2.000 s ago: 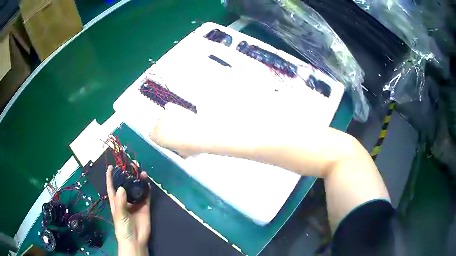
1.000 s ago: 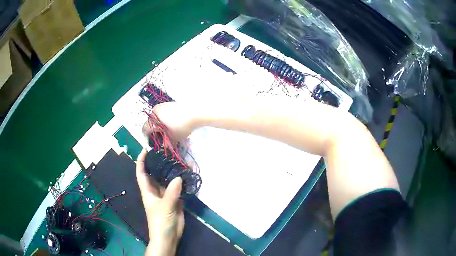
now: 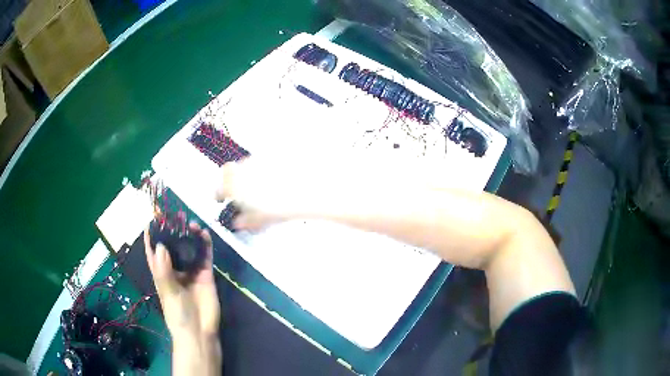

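Note:
My left hand (image 3: 184, 275) holds a short stack of black speakers (image 3: 178, 246) with red lead wires above it, just left of the white foam tray (image 3: 345, 294). My right hand (image 3: 239, 194) reaches across the tray to its left edge. Its fingers are on a small dark piece, apparently speakers (image 3: 229, 215); glare washes out much of the hand. A speaker stack with red wires (image 3: 217, 143) lies in the tray just beyond my right hand. A long speaker stack (image 3: 389, 92) lies along the tray's far side.
Wired speakers (image 3: 99, 341) stand at the bench's lower left. A cream card (image 3: 121, 217) lies left of the tray. Shorter stacks (image 3: 316, 56) (image 3: 466, 138) sit at the tray's far corners. Clear plastic bags (image 3: 470, 66) lie behind it. A brown carton (image 3: 59, 37) is at upper left.
My left hand moved right to the tray, where it held a longer stack, then back left with a shorter-looking one. My right hand stayed near the tray's left edge, and a small dark piece now shows at its fingers.

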